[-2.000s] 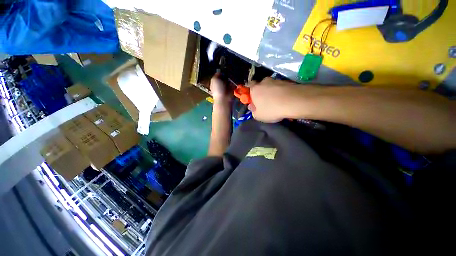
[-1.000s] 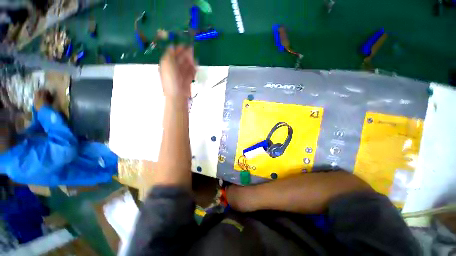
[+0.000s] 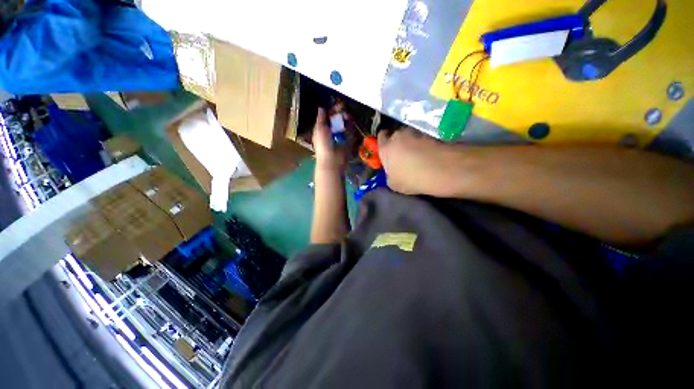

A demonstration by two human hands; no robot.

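My left hand (image 3: 326, 138) is over the dark opening of a carton at the bench edge. It holds a small wired unit (image 3: 338, 123) with a white patch and some blue; its details are blurred. My right hand (image 3: 407, 161) is closed around the orange-handled cutting tool (image 3: 370, 153), just right of my left hand. The tool's tip is too dark and small to make out. A blue battery cell (image 3: 525, 32) with a white pad (image 3: 529, 49) lies on the yellow printed mat, wired to a green circuit board (image 3: 455, 119).
The open carton (image 3: 247, 87) stands at the bench edge. A waste carton (image 3: 249, 184) with white material (image 3: 215, 148) is on the green floor. A white sheet (image 3: 266, 23) with dark dots covers the bench. A person's blue sleeve (image 3: 91, 45) is upper left. Stacked cartons (image 3: 141, 216) stand left.
One second ago my left hand was reached out toward the green belt; it is now back over the carton with a unit. The view has tilted downward. My right hand still holds the orange-handled tool.
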